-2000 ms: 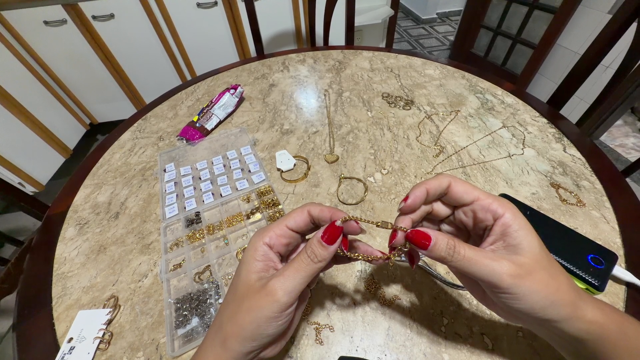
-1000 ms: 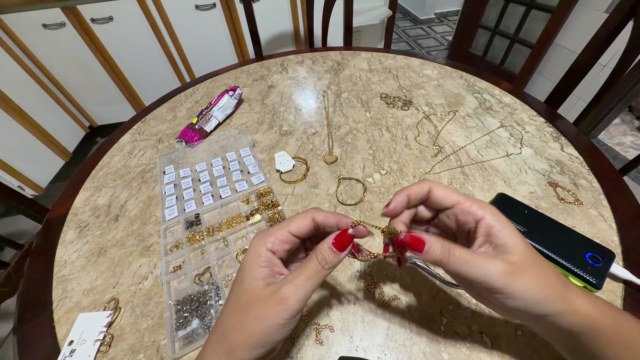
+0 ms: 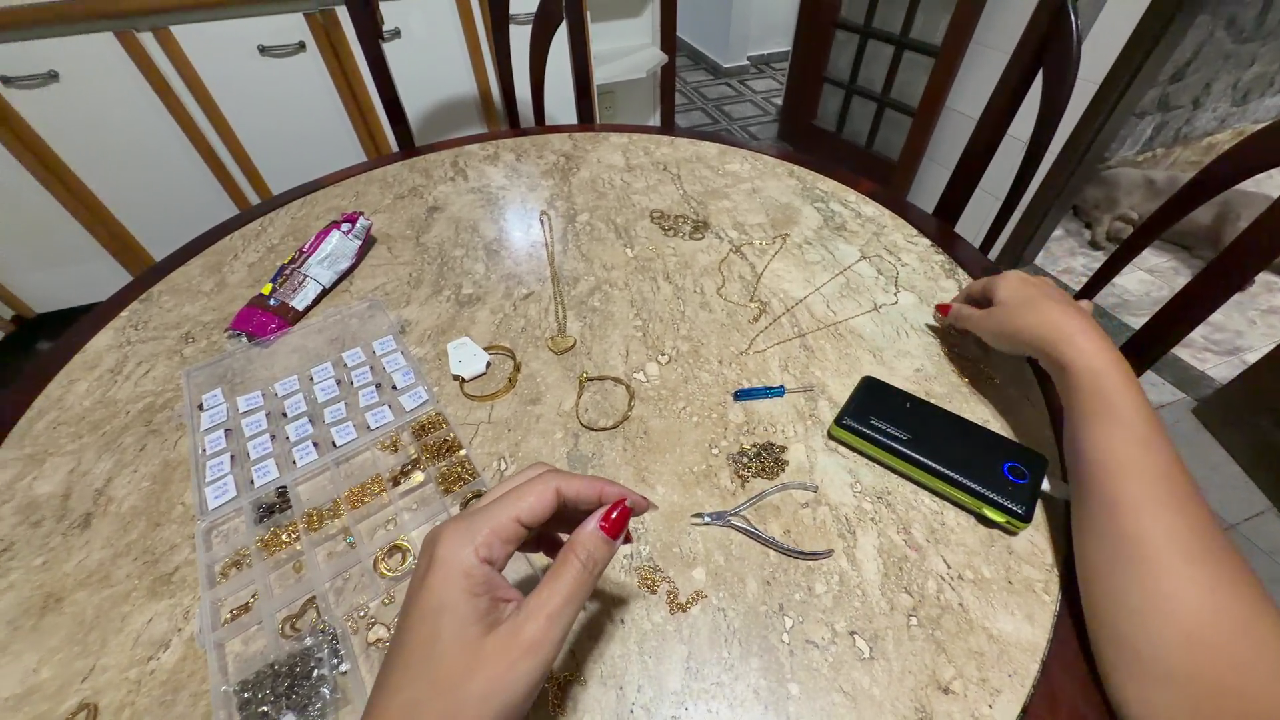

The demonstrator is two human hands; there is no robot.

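Observation:
My left hand [image 3: 520, 580] is raised above the table's near side, thumb and fingertips together; whether something tiny is between them I cannot tell. Stretched out to the right edge, my right hand [image 3: 1020, 315] hovers at a gold chain [image 3: 970, 360], partly hidden under it; its grip is unclear. Between the hands lie metal cutting pliers [image 3: 765, 520], a small pile of chain [image 3: 758, 461], a blue-handled screwdriver [image 3: 762, 393] and a short gold chain [image 3: 670, 590]. A gold bangle [image 3: 605, 403], a bracelet with a white card [image 3: 490, 375] and a heart-pendant necklace [image 3: 561, 342] lie beyond my left hand.
A clear compartment box [image 3: 200, 530] of jewellery findings stands at the left, a pink wrapper [image 3: 305, 275] behind it. A black and green power bank [image 3: 935, 450] lies beside my right forearm. Thin gold chains [image 3: 825, 320] and several rings [image 3: 678, 224] are farther back. Chairs surround the table.
Both hands held a gold chain together at the centre; they are now apart. My right hand has moved to the table's right edge, and the pliers and screwdriver show fully.

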